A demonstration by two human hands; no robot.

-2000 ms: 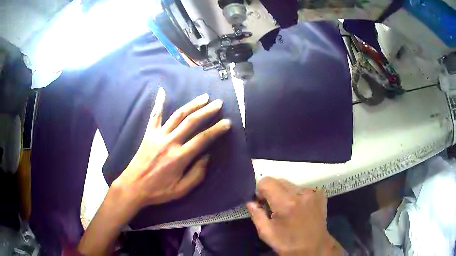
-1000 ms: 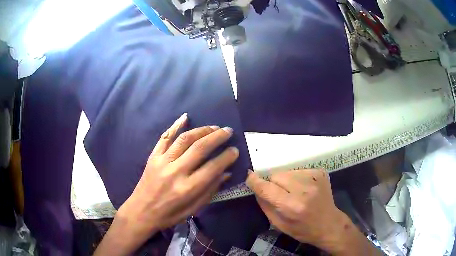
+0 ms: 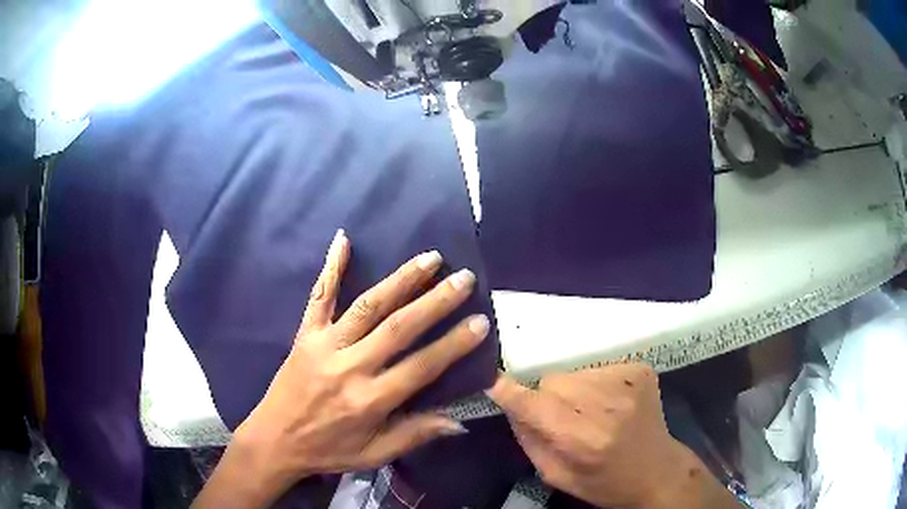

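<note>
The large dark purple garment panel [image 3: 328,179] lies across the table under the sewing machine head and hangs over the front edge. My left hand [image 3: 368,368] lies flat on it with fingers spread, holding nothing. My right hand [image 3: 587,423] is at the table's front edge, thumb and finger pinching the panel's right edge. A squarish purple piece [image 3: 602,179] lies flat right of the needle, with a narrow white gap between the two cloths. The presser foot [image 3: 430,103] is at the panel's top, near its right edge.
Scissors [image 3: 736,109] and a red-handled tool [image 3: 771,89] lie right of the squarish piece. The white table [image 3: 816,234] has a ruler along its front edge. White cloth [image 3: 845,398] is heaped at right. A long purple strip [image 3: 94,298] drapes at far left.
The panel has been drawn toward the front edge since the first frame. Both hands sit lower, and my left hand's fingers are spread wider than a second ago.
</note>
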